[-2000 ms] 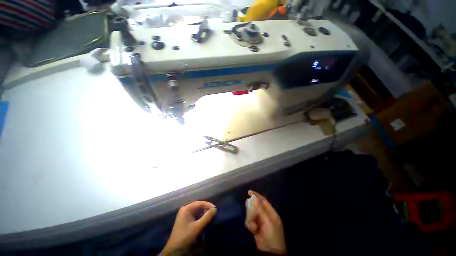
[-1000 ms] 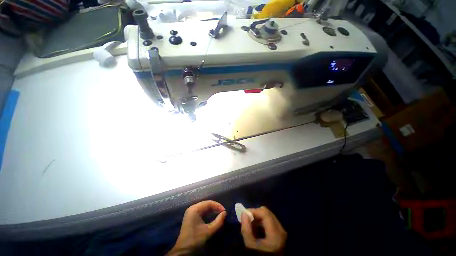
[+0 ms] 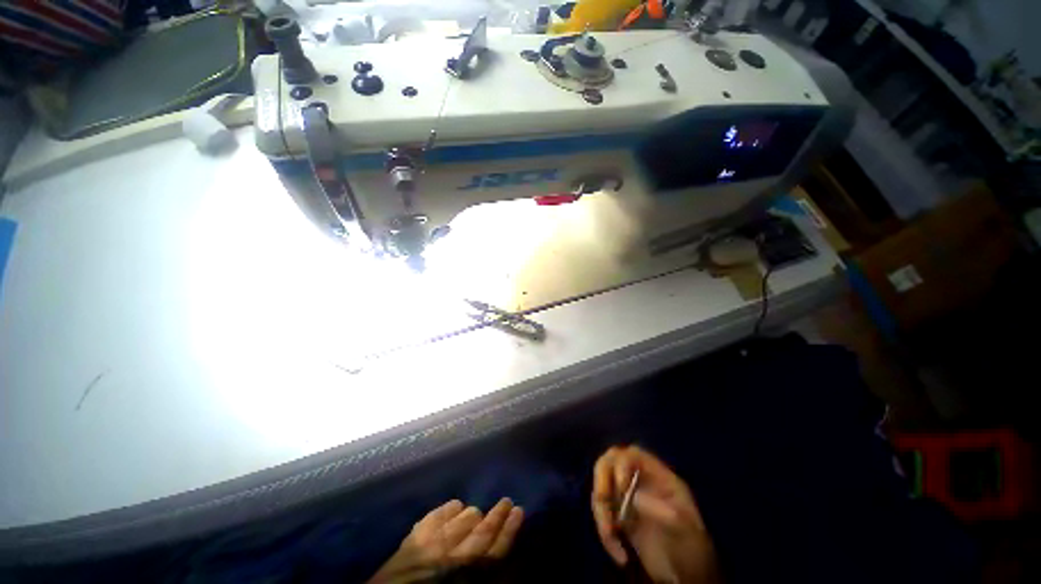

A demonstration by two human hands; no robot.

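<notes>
Dark navy cloth [image 3: 788, 445] lies in front of the white table's front edge and spreads to the right. My left hand [image 3: 457, 538] rests on the cloth at the bottom centre, its fingers slightly spread, with nothing seen in it. My right hand [image 3: 653, 516] is to the right of it and holds a small flat white piece [image 3: 627, 499], possibly tailor's chalk, seen nearly edge-on between the fingers. Both wrists run to the bottom edge of the picture. The cloth's folds are too dark to make out.
A white sewing machine [image 3: 502, 120] with a lit display stands on the table [image 3: 126, 342]. Thread snips [image 3: 506, 321] lie below its arm, across a thin dark line. A dark box with a cable [image 3: 788, 242] sits at the table's right end. A red stool [image 3: 970, 479] is at the right.
My left hand has opened from a pinch and moved lower. My right hand has moved right, away from the left, and turned the white piece edge-on. The camera view has shifted slightly.
</notes>
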